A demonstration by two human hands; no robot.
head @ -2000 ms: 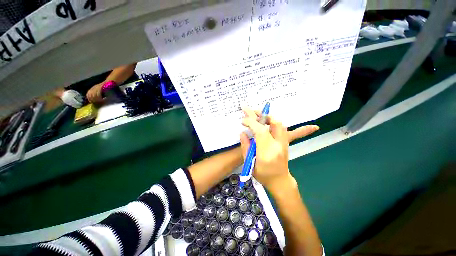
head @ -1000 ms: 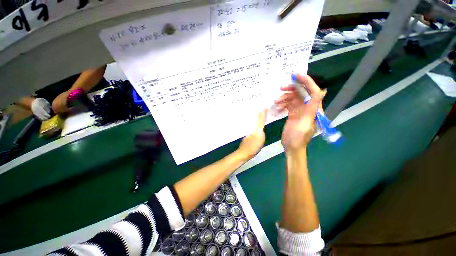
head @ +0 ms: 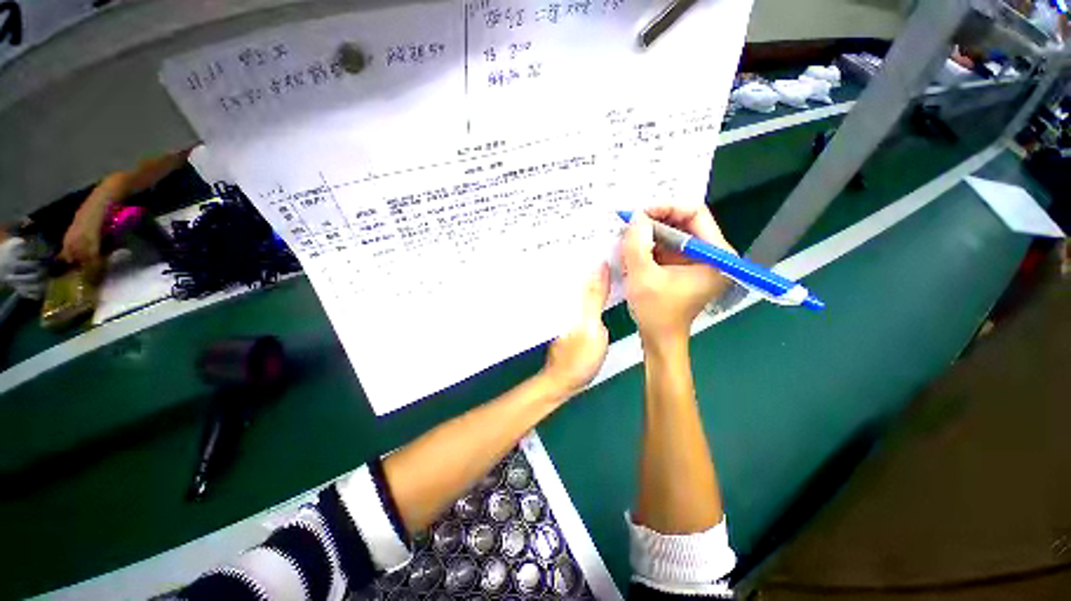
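A white printed record sheet (head: pixel 411 294) with handwriting at its top hangs from the shelf edge in the upper middle. A blue pen (head: pixel 752 276) is in my right hand (head: pixel 669 276), its tip at the right part of the sheet. My left hand (head: pixel 580 340) is at the sheet's lower right edge; its fingers are partly hidden behind the paper, so whether it grips the sheet is hard to tell.
A parts tray (head: pixel 576 517) of upright round housings lies below my forearms. A dark hair dryer (head: pixel 241 364) lies on the green conveyor (head: pixel 106 458). Another person's arm (head: pixel 118 194) and a bundle of dark cords (head: pixel 223 247) are at left. A grey post (head: pixel 857 141) stands at right.
The view has shifted right. My right hand has turned the pen so its blue end points right, and its tip is back at the sheet. My left hand has moved to the sheet's edge. The dryer has come into view.
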